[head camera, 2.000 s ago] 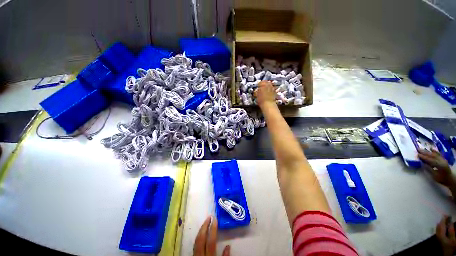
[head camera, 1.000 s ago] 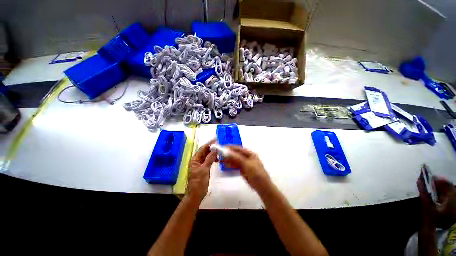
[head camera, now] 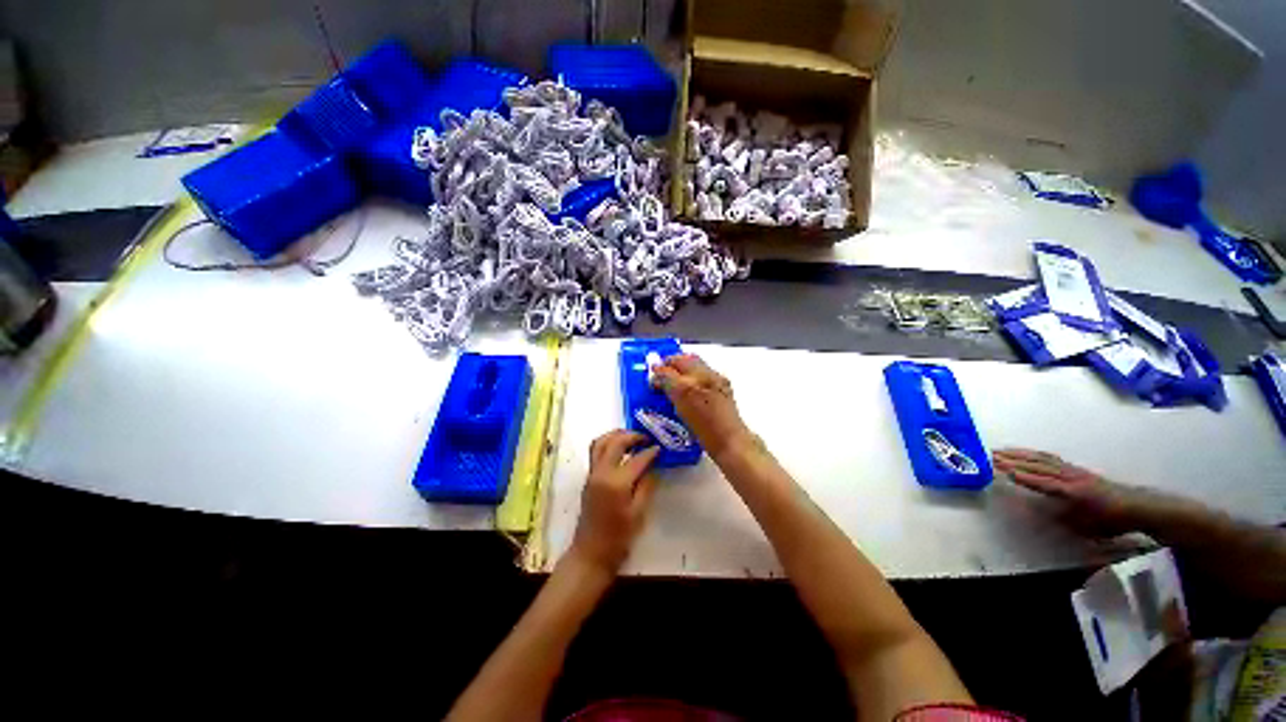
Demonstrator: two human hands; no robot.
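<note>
A blue insert tray (head camera: 635, 409) lies in front of me with a coiled white cable (head camera: 662, 429) in its near end. My right hand (head camera: 693, 392) is at the tray's far end, its fingers on a small white charger piece (head camera: 653, 364) in or just over the recess. My left hand (head camera: 615, 477) is at the tray's near left edge, fingertips against it; whether it grips the tray I cannot tell. To the right a filled tray (head camera: 917, 427) holds a coiled cable and a white piece. To the left stands a stack of nested blue trays (head camera: 473, 429).
A cable pile (head camera: 522, 212) and spare blue stacks (head camera: 268, 191) lie behind. A carton (head camera: 863, 155) of white pieces stands behind the dark strip. Printed boxes (head camera: 1072, 288) lie right. A neighbour's hand (head camera: 1051, 473) is beside the filled tray; the other hand holds an open box (head camera: 1128, 615).
My right hand has moved from above the tray's near part to its far end with the white piece. My left hand has lowered to the tray's side. The neighbour's hand has reached towards the filled tray.
</note>
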